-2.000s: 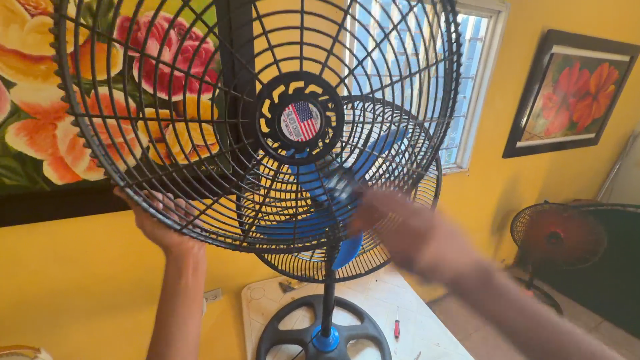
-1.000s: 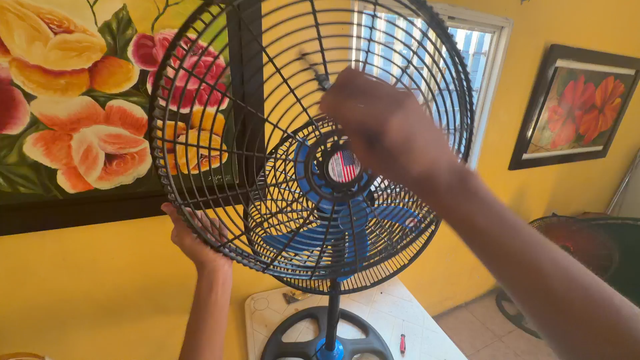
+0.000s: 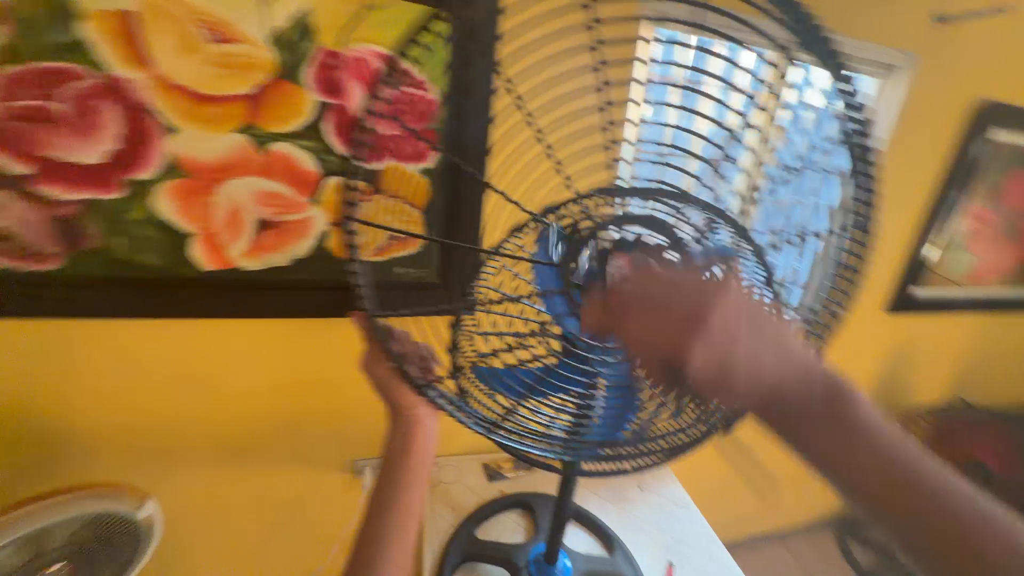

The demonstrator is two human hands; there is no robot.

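My left hand (image 3: 400,368) grips the lower left rim of a round black wire fan grille (image 3: 358,264), held up and tilted. Blurred by motion, my right hand (image 3: 664,308) is closed in front of the grille's middle, around a small dark tool, mostly hidden, its kind unclear. Behind the held grille is a pedestal fan with blue blades (image 3: 520,380) and a second wire grille (image 3: 468,312) around them. Its black pole (image 3: 562,512) rises from a black spoked base (image 3: 472,524) with a blue hub (image 3: 552,558). My right hand hides the held grille's centre badge.
The fan base stands on a white table (image 3: 680,512). A framed flower painting (image 3: 240,304) hangs behind at left, another (image 3: 920,280) at right, beside a window (image 3: 704,104). A round, pale-rimmed object (image 3: 152,520) is at lower left.
My right hand has come down from the upper part of the held grille to its middle. The held grille has turned and tilted, with my left hand still on its rim. The view has shifted.
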